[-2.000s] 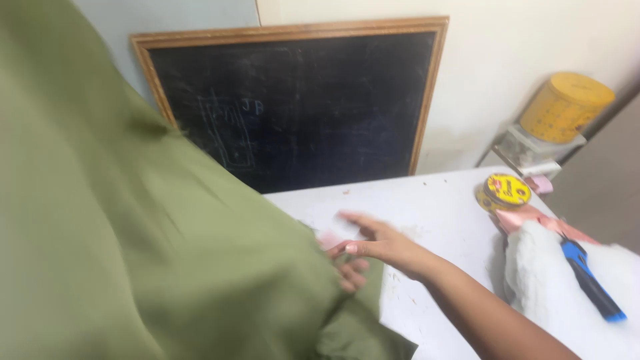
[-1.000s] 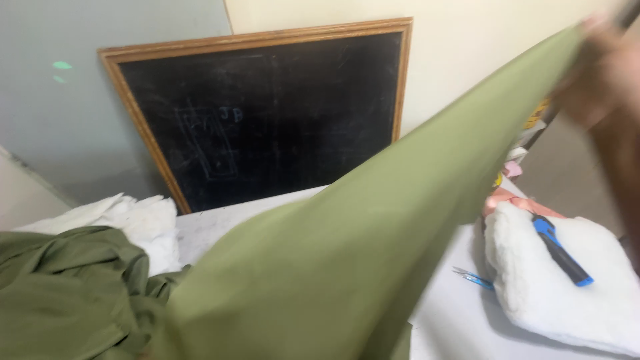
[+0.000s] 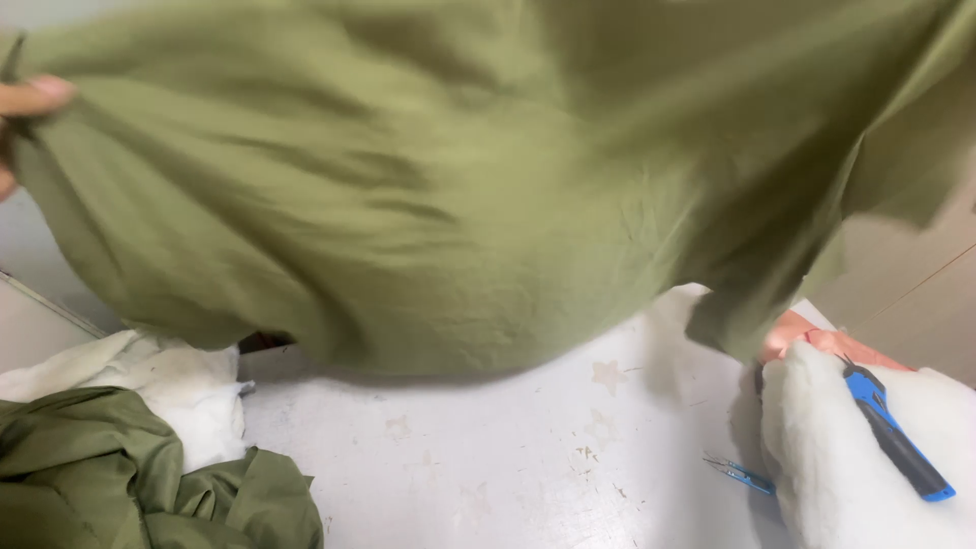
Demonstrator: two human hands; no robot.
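A wide piece of olive green fabric hangs in the air above the table, spread across most of the head view and blurred by motion. At the upper left edge, my left hand pinches its left side between thumb and fingers. The fabric's right part rises out of the frame at the upper right, and my right hand cannot be seen there. More olive fabric lies bunched at the lower left, beside and partly over white batting.
The white table has faint star marks and scattered thread bits. At the right, a folded pile of white batting bears a blue and black cutting tool. Blue thread snips lie beside it. Pink fabric sits behind.
The olive fabric, a second ago raised toward the upper right, is now spread wide across the view and covers the chalkboard. My left hand has come into view at the left, holding its edge.
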